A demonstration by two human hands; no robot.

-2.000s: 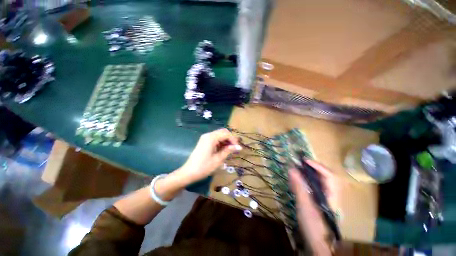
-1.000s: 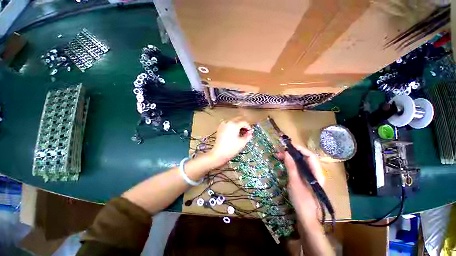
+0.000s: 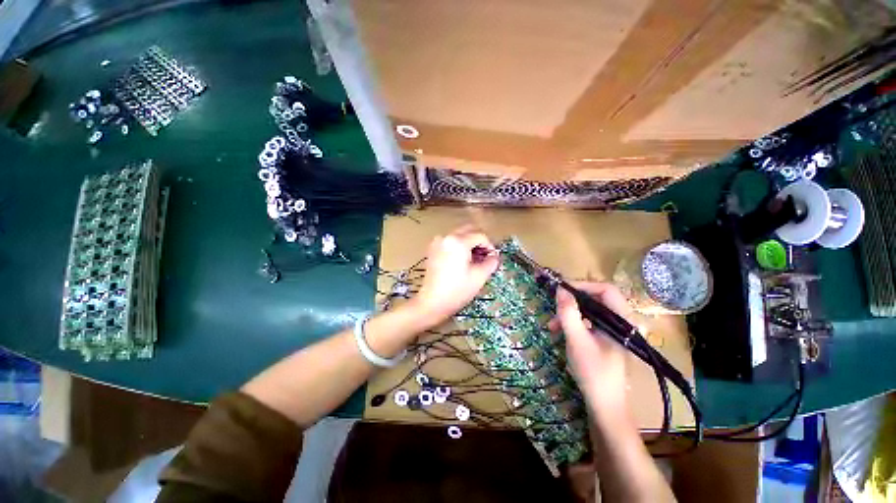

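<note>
A green PCB panel (image 3: 521,344) lies slanted on the cardboard mat (image 3: 609,231). Thin black wire leads (image 3: 447,356) run from its left side, their white-ringed round ends lying at the mat's lower left. My left hand (image 3: 460,275) is at the panel's upper left corner, fingertips pinched on a small dark lead end; the lead is mostly hidden by the fingers. My right hand (image 3: 592,329) holds the black soldering iron (image 3: 614,324) like a pen, its thin metal tip at the panel's top edge, close to my left fingertips.
A round clear jar (image 3: 676,277) stands right of the panel. A black station (image 3: 722,305), two white reels (image 3: 804,211) and a green cap (image 3: 772,255) are further right. A large carton (image 3: 531,88) stands behind. Bundled leads (image 3: 314,187) and stacked panels (image 3: 110,260) are at left.
The view has swung and steadied. The iron has come down from above the panel to its top edge and lies flatter. My left hand stays at the upper left corner.
</note>
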